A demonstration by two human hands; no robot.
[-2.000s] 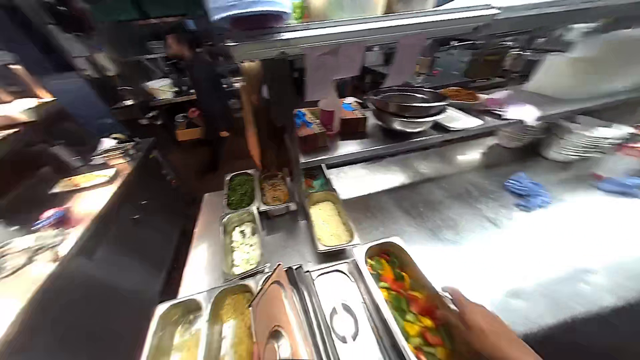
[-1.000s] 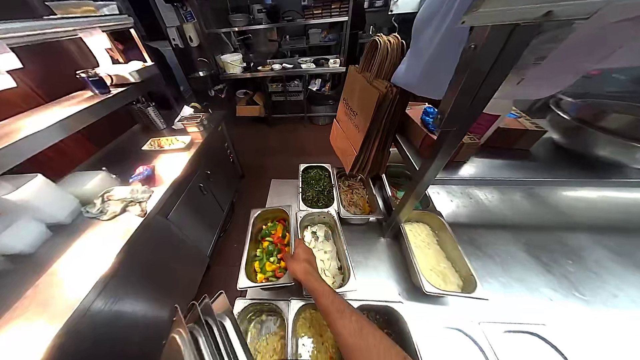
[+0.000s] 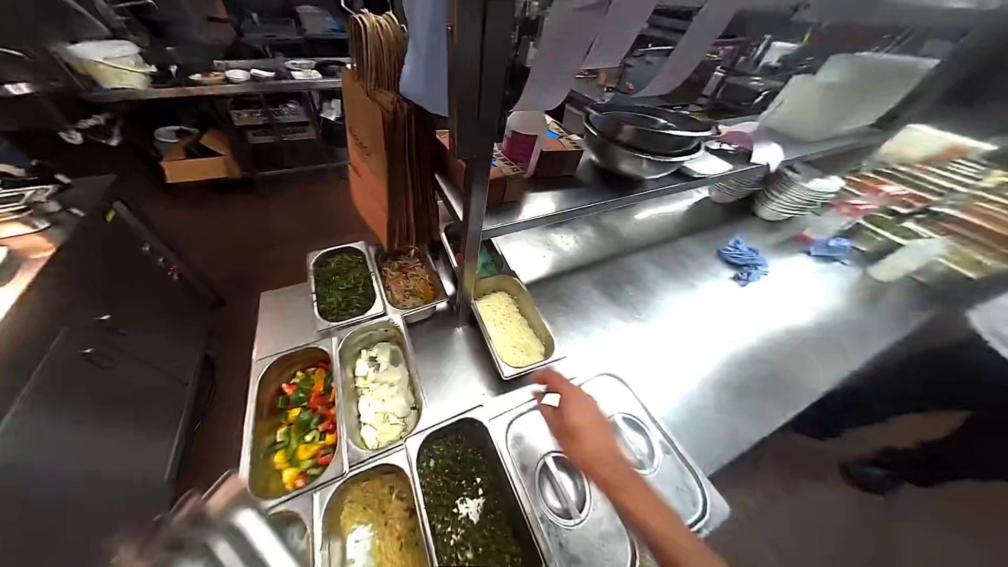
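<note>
My right hand (image 3: 579, 425) is over the metal pan lids (image 3: 563, 488), just short of the near corner of a pan of shredded white food (image 3: 510, 327). Its fingers are apart and hold nothing visible. To its left are pans of chopped mixed peppers (image 3: 305, 429), white chunks (image 3: 383, 394), dark chopped greens (image 3: 468, 496) and a yellowish food (image 3: 378, 520). Farther back are pans of green leaves (image 3: 344, 283) and shredded vegetables (image 3: 407, 281). Tilted, blurred metal lids (image 3: 244, 535) fill the lower left corner; no part of my left hand can be made out.
A steel post (image 3: 472, 228) rises behind the pans, beside brown paper bags (image 3: 386, 165). Metal bowls (image 3: 646, 142) sit on the raised shelf. Blue cloths (image 3: 743, 261) and stacked plates (image 3: 795, 193) are on the right counter. A person's dark-clothed leg (image 3: 906, 441) shows at right.
My right hand has left the pepper pan, which it touched in both earlier frames, and is now farther right. That pan was at the front right two seconds ago; now it is beside the white chunks.
</note>
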